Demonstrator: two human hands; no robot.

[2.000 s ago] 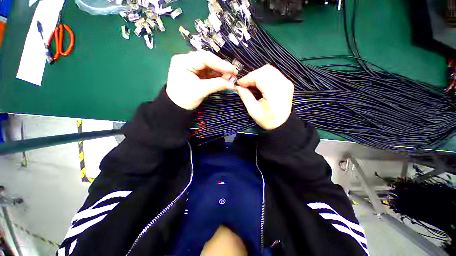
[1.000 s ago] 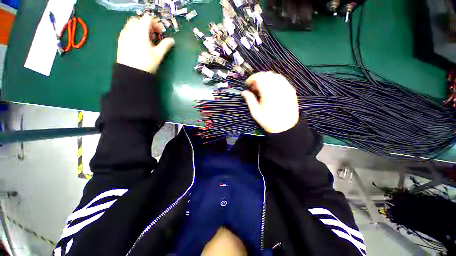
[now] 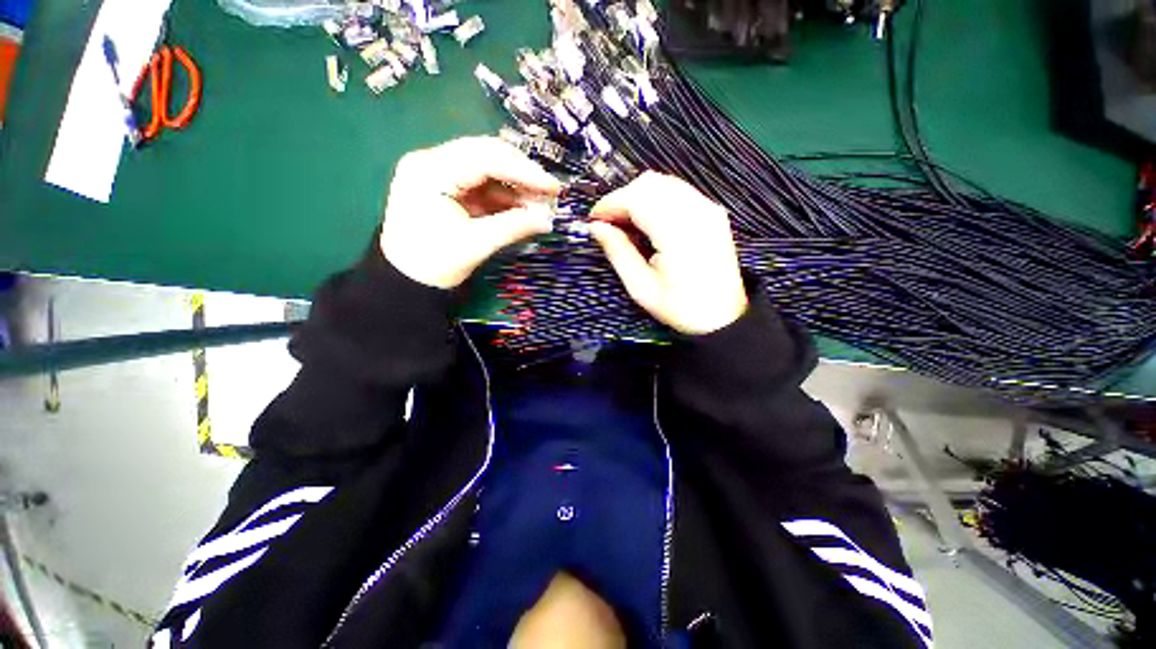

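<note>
My left hand (image 3: 446, 216) pinches a small silvery connector (image 3: 558, 216) between thumb and forefinger, at the left of the cable bundle. My right hand (image 3: 678, 247) faces it and pinches a black cable end close to the connector; the fingertips nearly meet, and whether the cable sits inside cannot be told. Black cables (image 3: 938, 273) fan out to the right. Bare cable ends with red tips (image 3: 517, 304) lie below my hands. Finished ends with silvery connectors (image 3: 583, 83) cluster above my hands.
Loose connectors (image 3: 396, 44) lie at the far left beside a clear plastic bag (image 3: 273, 10). Orange-handled scissors (image 3: 169, 93) and a pen (image 3: 118, 76) lie by a white paper strip (image 3: 89, 140). Dark equipment (image 3: 735, 25) stands at the far edge. Black cables (image 3: 1065, 526) hang below right.
My left hand went to the loose connector pile, then came back to the bundle with a connector. My right hand stayed over the bundle and now meets the left one.
</note>
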